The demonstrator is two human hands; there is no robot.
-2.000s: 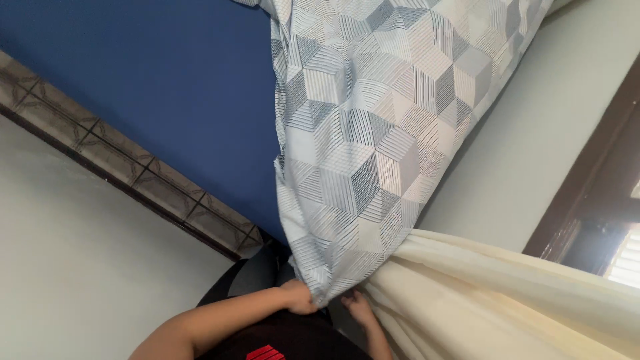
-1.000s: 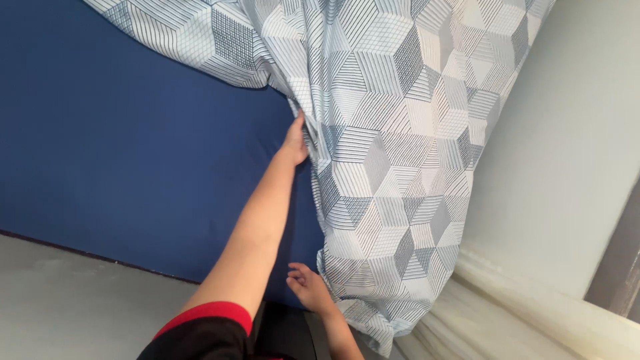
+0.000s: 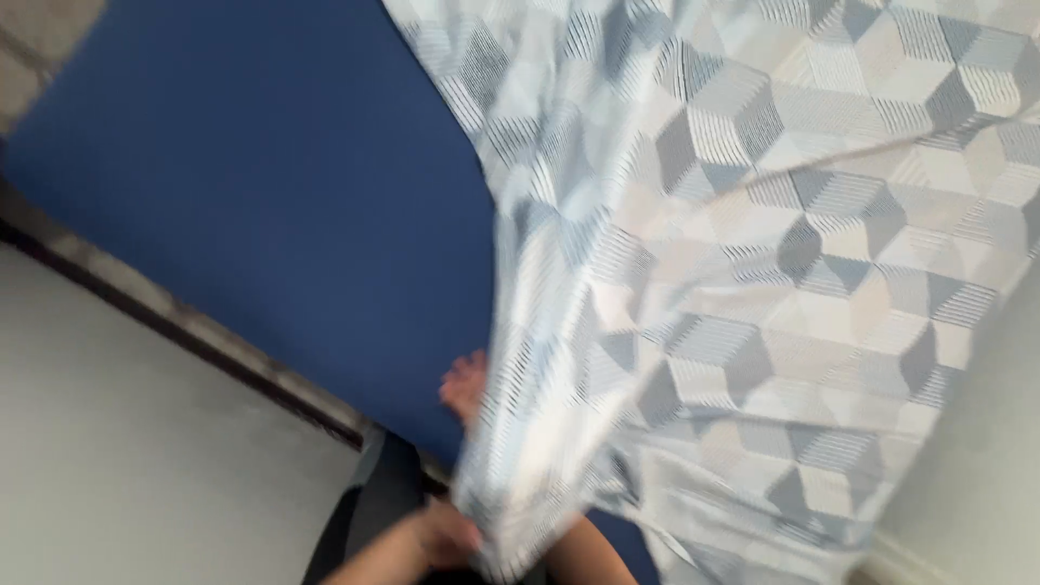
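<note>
A patterned bed sheet [image 3: 731, 325] with grey, white and pale blue cube shapes covers the right side of a blue mattress [image 3: 268, 187]. Its gathered edge runs down the middle of the view. At the bottom, my left hand [image 3: 447, 532] is closed at the sheet's lower edge, blurred by motion. My right hand [image 3: 465, 388] shows past the left side of the sheet, over the mattress, its fingers apart. The sheet hides the wrist and part of that forearm, which comes out again at the bottom.
A pale wall or panel [image 3: 146, 422] with a dark edge lies at the lower left, beside a strip of tiles [image 3: 219, 341]. My leg [image 3: 378, 496] in dark trousers is at the mattress edge. Another pale surface [image 3: 967, 471] borders the sheet at the right.
My left hand has drawn back from farther up the sheet's edge towards my body. My right hand has reached forward and is now partly behind the sheet. The view has shifted.
</note>
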